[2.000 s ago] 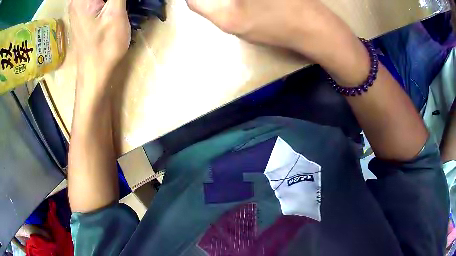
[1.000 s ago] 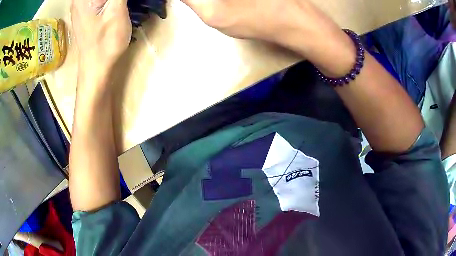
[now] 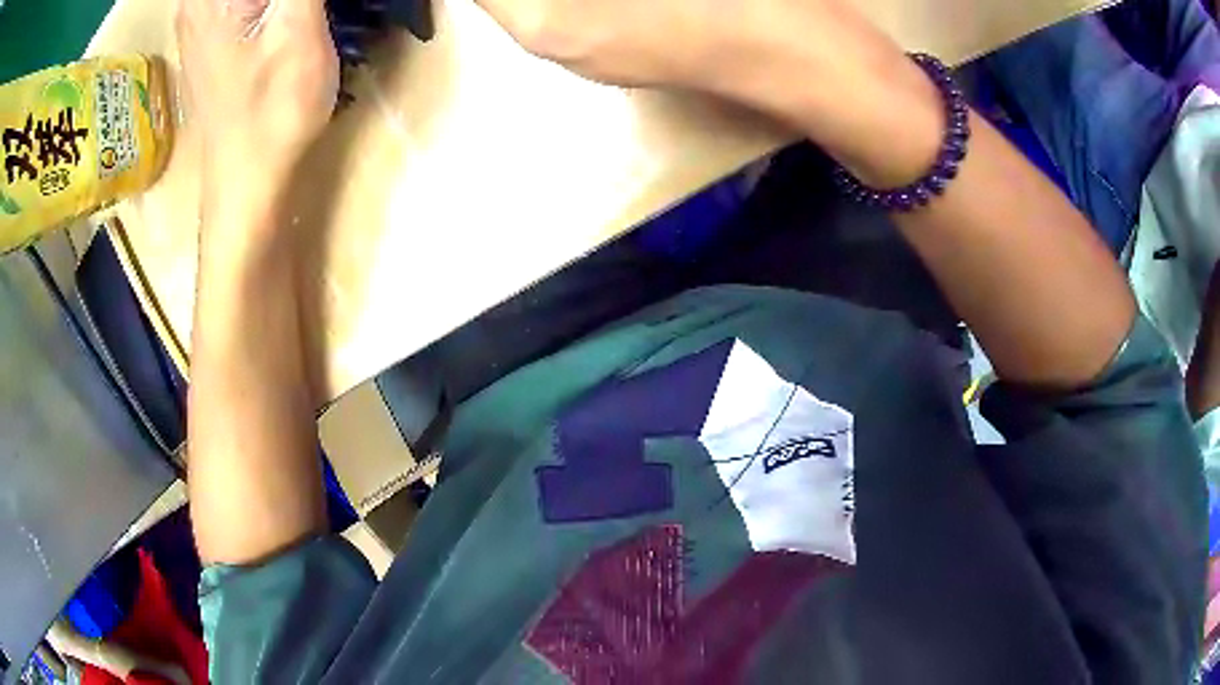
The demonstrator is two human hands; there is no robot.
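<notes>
A bunch of black pieces (image 3: 381, 19) shows at the top edge, cut off by the frame. My left hand (image 3: 261, 67) is beside it, palm side partly turned up, and touches or overlaps the bunch; its fingertips are cut off by the top edge. My right hand (image 3: 575, 34) is at the top edge to the right of the bunch, fingers out of the picture, so what it holds is hidden. Both forearms reach over the tan tabletop (image 3: 495, 174).
A drink bottle with a yellow label (image 3: 80, 141) lies at the left. A grey metal surface (image 3: 67, 402) is at lower left, with red cloth (image 3: 154, 622) below. A person's pale shirt (image 3: 1184, 228) shows at far right.
My right hand and forearm have moved left and slightly up. The tabletop and black bunch sit slightly further left and up in view. My left hand has shifted slightly left.
</notes>
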